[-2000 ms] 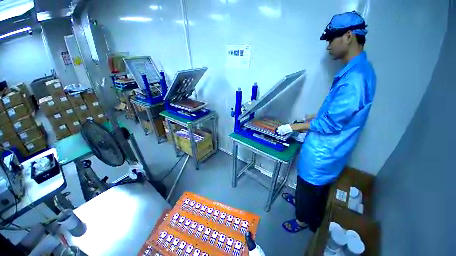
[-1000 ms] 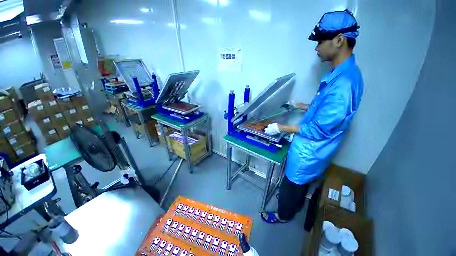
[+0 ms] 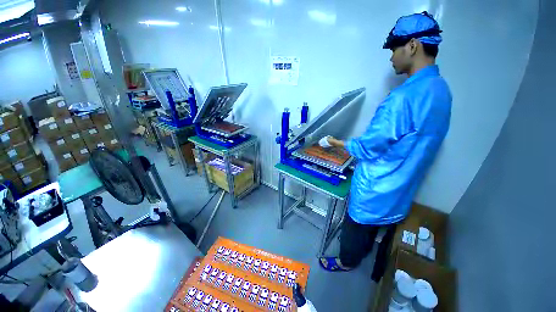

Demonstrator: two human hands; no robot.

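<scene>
An orange carrier tray [image 3: 244, 267] with three rows of small pale-and-dark three-legged parts lies at the bottom centre, cut off by the lower edge. Another reddish tray edge [image 3: 185, 281] shows under its left side. My right hand [image 3: 301, 300], in a white glove with dark fingertips, is at the tray's right edge, mostly cut off by the picture's bottom; a dark fingertip touches the rim. My left hand is not in view.
A shiny metal table [image 3: 139, 266] is at lower left, with a grey cup [image 3: 80, 275]. A black fan [image 3: 117, 176] stands behind it. A person in blue [image 3: 399, 146] works at a stencil printer [image 3: 317, 159]. Cartons with white jars [image 3: 414, 292] are at lower right.
The other person's gloved hand has moved over the tray on the printer, and that person has turned further toward it. My right hand stays at the tray's edge.
</scene>
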